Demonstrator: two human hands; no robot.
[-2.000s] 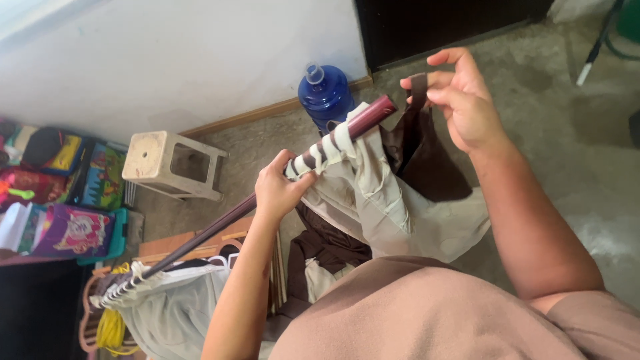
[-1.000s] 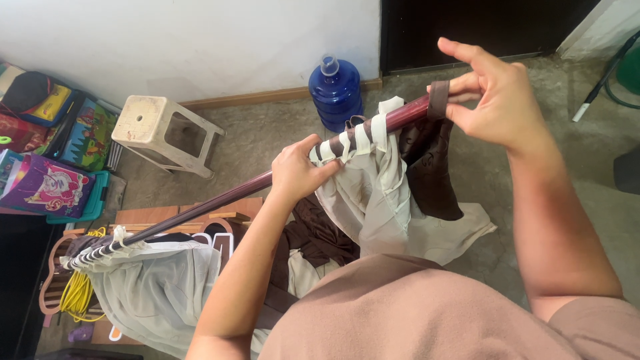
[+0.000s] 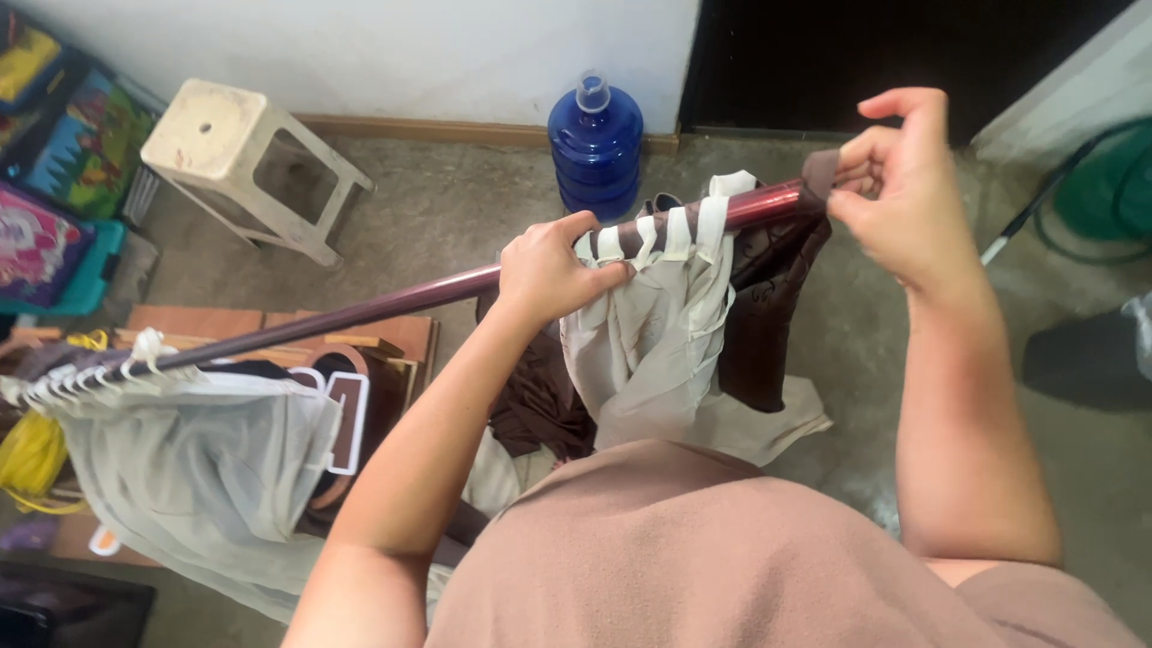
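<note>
A dark red curtain rod (image 3: pixel 405 301) slants from lower left to upper right. My left hand (image 3: pixel 558 270) grips it beside the gathered loops of a cream curtain (image 3: pixel 666 333). Brown fabric shows between those loops. At the rod's right end, a brown fabric loop (image 3: pixel 819 180) sits around the tip, pinched between the thumb and fingers of my right hand (image 3: pixel 886 175). Brown patterned cloth (image 3: pixel 765 333) hangs below that end. Toward the far left end, a sheer whitish curtain (image 3: pixel 198 450) hangs from bunched loops.
A blue water jug (image 3: pixel 595 148) stands by the wall, with a cream plastic stool (image 3: pixel 220 135) to its left. Colourful bags (image 3: pixel 81 153) lie at the left. Wooden furniture (image 3: pixel 414 333) is beneath the rod. A dark bin (image 3: pixel 1093 355) stands at the right.
The brown loop, held off the rod's end two seconds ago, is now around the tip. My right hand has come to the rod with it; my left hand keeps its grip.
</note>
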